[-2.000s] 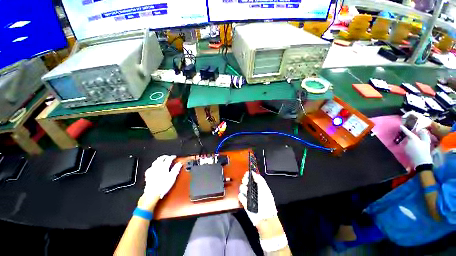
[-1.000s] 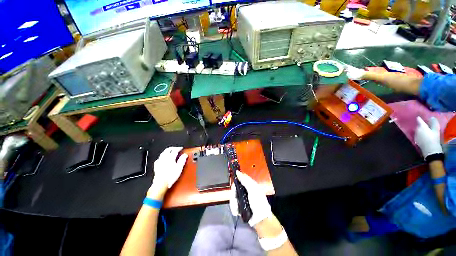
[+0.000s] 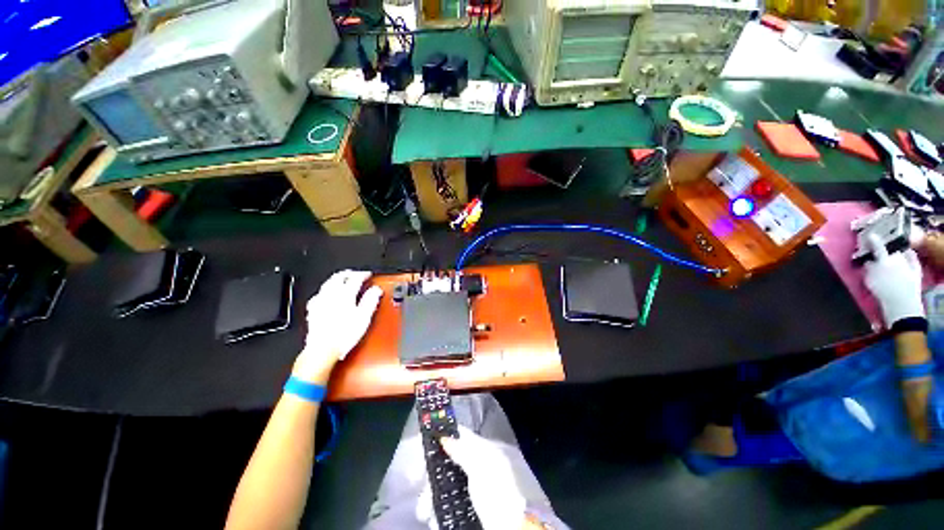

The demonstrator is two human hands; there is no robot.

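A dark square set-top box lies on the orange-brown fixture board, its far edge against the jig connectors. My gloved left hand rests on the board's left part, beside the box, fingers a little apart and holding nothing. My gloved right hand holds a long black remote control over my lap, in front of the board, its far end close to the board's front edge. The thumb lies on the remote's buttons. The right hand's lower part is cut off by the bottom edge.
A blue cable runs from the jig to an orange test box. Other dark boxes lie left and right, with a green pen beside the right one. Oscilloscopes stand on shelves behind. A co-worker's gloved hand is far right.
My right hand has brought the remote from the board's right side down and left, in front of the box. My left hand stays on the board. The view has tilted lower.
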